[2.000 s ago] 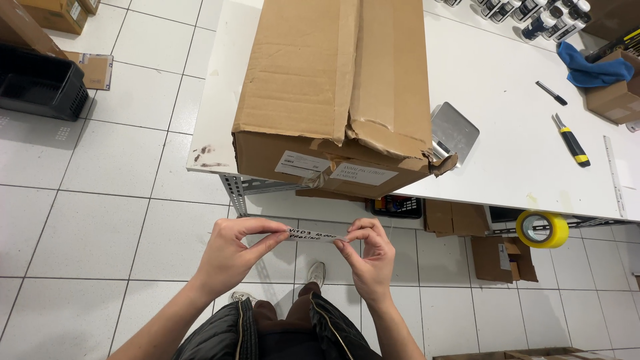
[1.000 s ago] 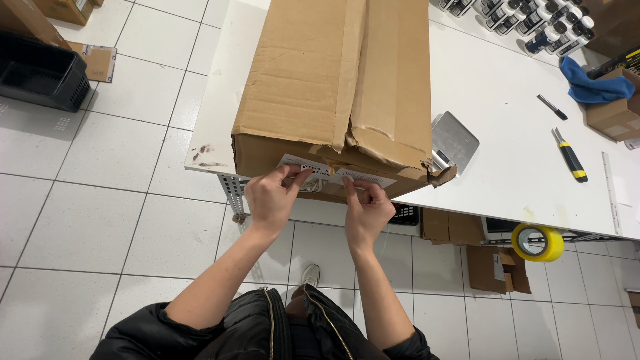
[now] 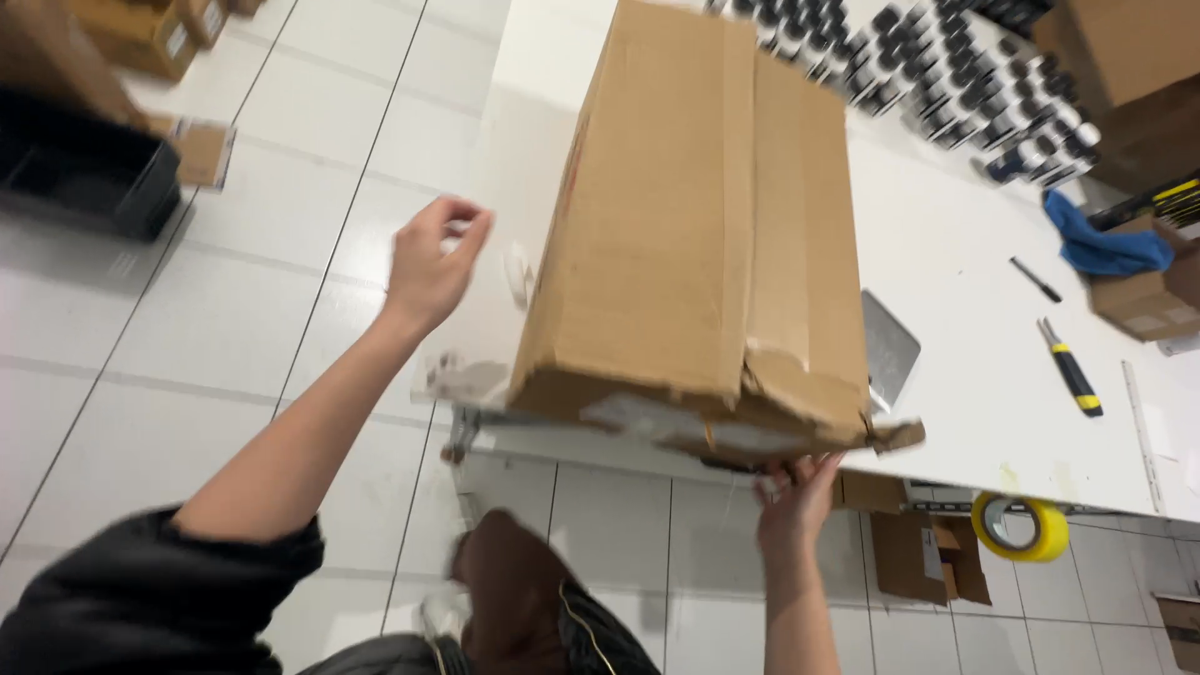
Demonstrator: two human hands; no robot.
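A large cardboard box (image 3: 656, 216), taped along its top and torn at the near right corner, lies on the white table, its near end over the front edge. My right hand (image 3: 795, 497) is under that near right corner, its fingertips at the box's lower edge; whether they grip it I cannot tell. My left hand (image 3: 436, 258) is raised in the air to the left of the box, its thumb and fingers curled near each other. No object shows plainly between them. The labels on the box's near end are blurred.
On the table (image 3: 984, 281) to the right are a flat grey device (image 3: 889, 347), yellow-and-black pliers (image 3: 1071, 370), a black pen-like tool (image 3: 1035, 279), a blue cloth (image 3: 1106, 244) and many small bottles (image 3: 947, 84). A yellow tape roll (image 3: 1020, 527) hangs at the front edge.
Two seconds ago both hands held a written strip before the box, then both were at its near end. My left hand has moved off to the left; my right hand is now beneath the near right corner.
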